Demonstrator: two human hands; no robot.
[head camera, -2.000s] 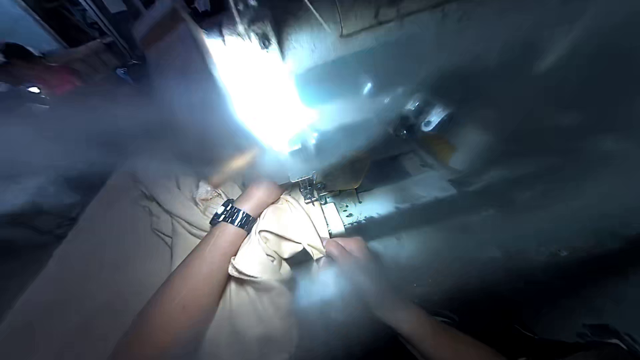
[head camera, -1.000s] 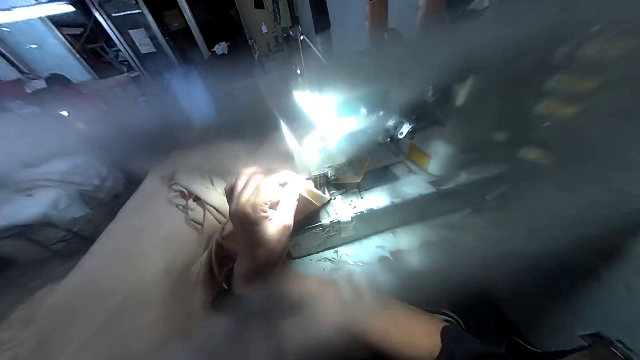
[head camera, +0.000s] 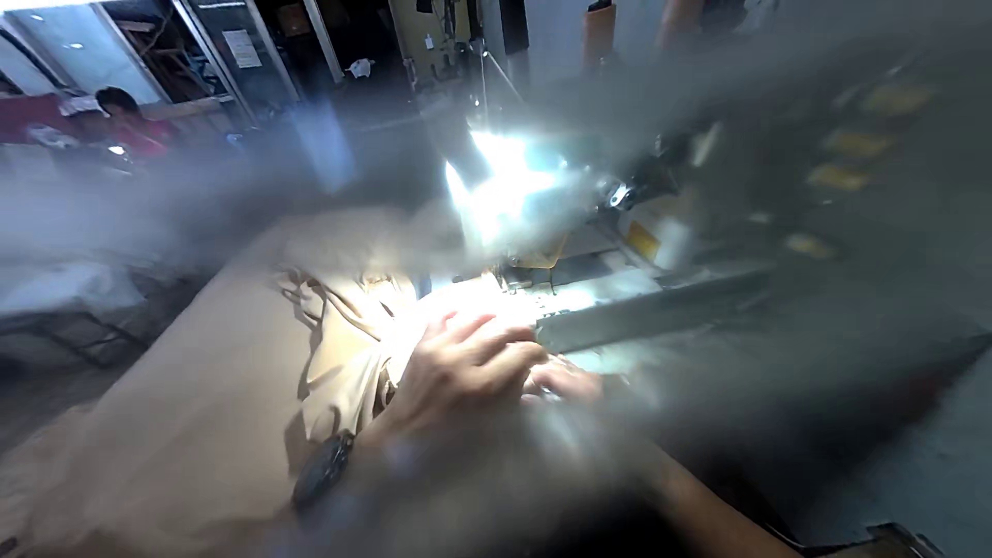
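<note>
My left hand (head camera: 465, 364), with a dark watch at its wrist, lies palm down over tan fabric (head camera: 349, 325) at the bed of a sewing machine (head camera: 620, 310). Just to its right is my right hand (head camera: 566, 380), its fingers bent close to the left fingertips; glare and haze hide what it may hold. The fabric is bunched beside the left hand and spreads flat toward the lower left. Near the fabric's far edge, the needle and presser foot area (head camera: 515, 275) is partly lost in the bright lamp light (head camera: 504, 178).
A person in a red top (head camera: 139, 128) is at the far left. Pale cloth (head camera: 70, 287) rests on a stand at the left. Glass-paned frames (head camera: 248, 62) stand behind. A dark metal part (head camera: 899, 535) shows at the lower right corner.
The view has tilted up since the oldest frame. The hands, overlapping a second ago, now show side by side, the left one spread over the fabric and the right one beside it.
</note>
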